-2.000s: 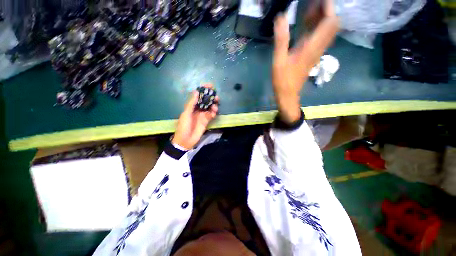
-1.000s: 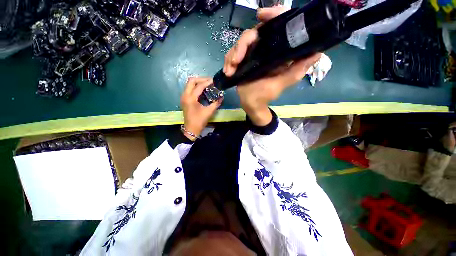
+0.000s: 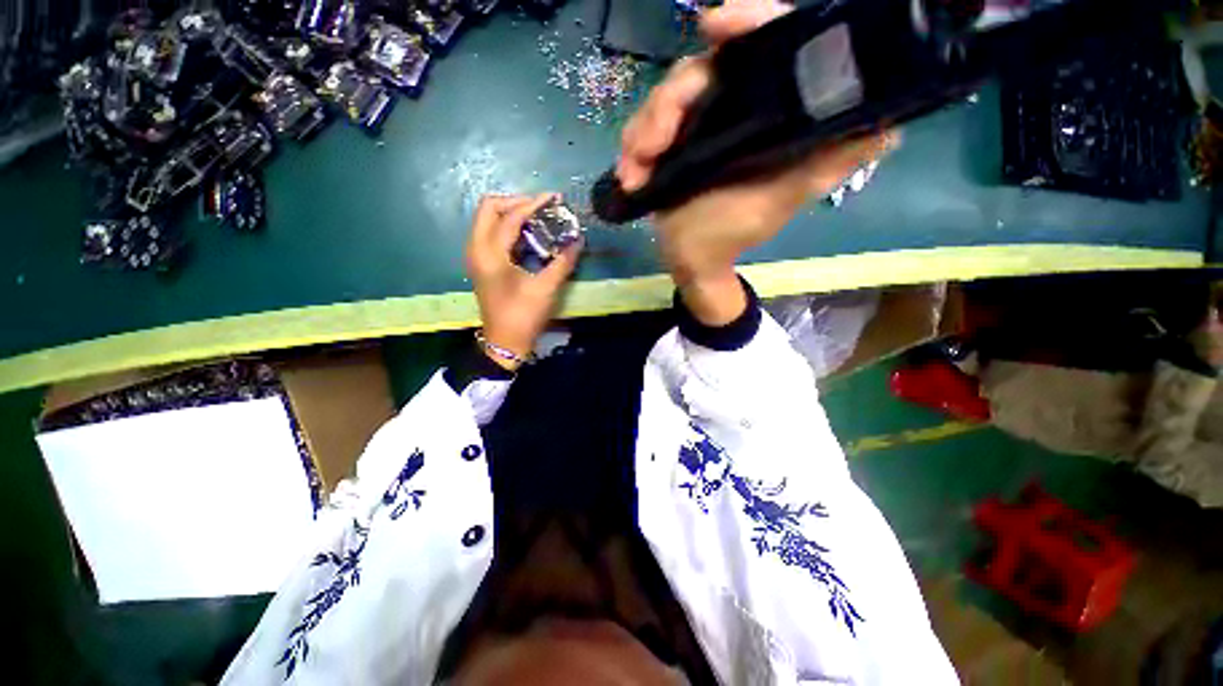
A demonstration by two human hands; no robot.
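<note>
My left hand [image 3: 507,275] holds a small electronic unit [image 3: 547,235] between thumb and fingers, just above the bench near its front edge. The unit is dark with shiny silver parts. My right hand [image 3: 724,215] grips a long black electric screwdriver [image 3: 791,101] with a pale label. Its tip end is to the right of the unit, with a small gap between them. The screwdriver hides part of my right hand. Tiny silver screws [image 3: 590,83] lie scattered on the bench beyond my hands.
Many similar units [image 3: 255,107] are heaped at the left. A dark ribbed tray [image 3: 1084,134] lies at the right. A white wad [image 3: 853,182] is partly hidden behind my right hand. Below the yellow bench edge [image 3: 402,315] are a carton with a white sheet [image 3: 181,496] and a red stool [image 3: 1050,556].
My right hand, empty two seconds ago, has taken hold of the screwdriver. Its tip was at the unit one second ago and is now away from it. My left hand has shifted slightly left.
</note>
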